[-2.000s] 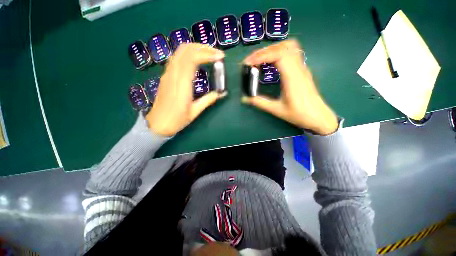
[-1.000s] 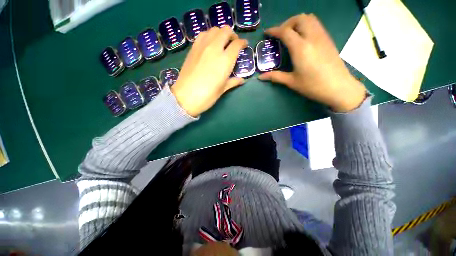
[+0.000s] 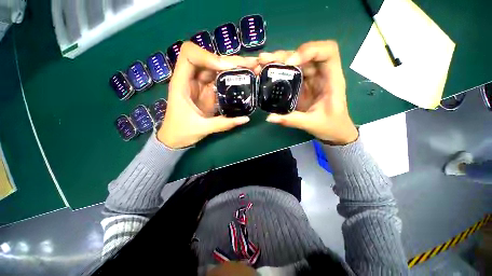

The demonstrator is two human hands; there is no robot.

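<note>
My left hand holds a strapless smartwatch between thumb and fingers, its glossy black back towards me. My right hand holds another smartwatch the same way, close beside the first. Each back has a small white label at its top edge and a round sensor area. Behind and left, a far row of lit smartwatches lies on the green mat, partly hidden by my left hand. A nearer row of lit smartwatches shows left of my left hand, its right part hidden.
A white compartment tray is at the far left. A pale yellow sheet lies at the right with a black pen across it. Beyond the bench edge are a white sheet, a blue bin edge and a person's shoe.
My hands have lifted two smartwatches off the mat and turned their backs towards me. One second ago both lay screen up between my hands. The view has shifted slightly, showing more of the white tray.
</note>
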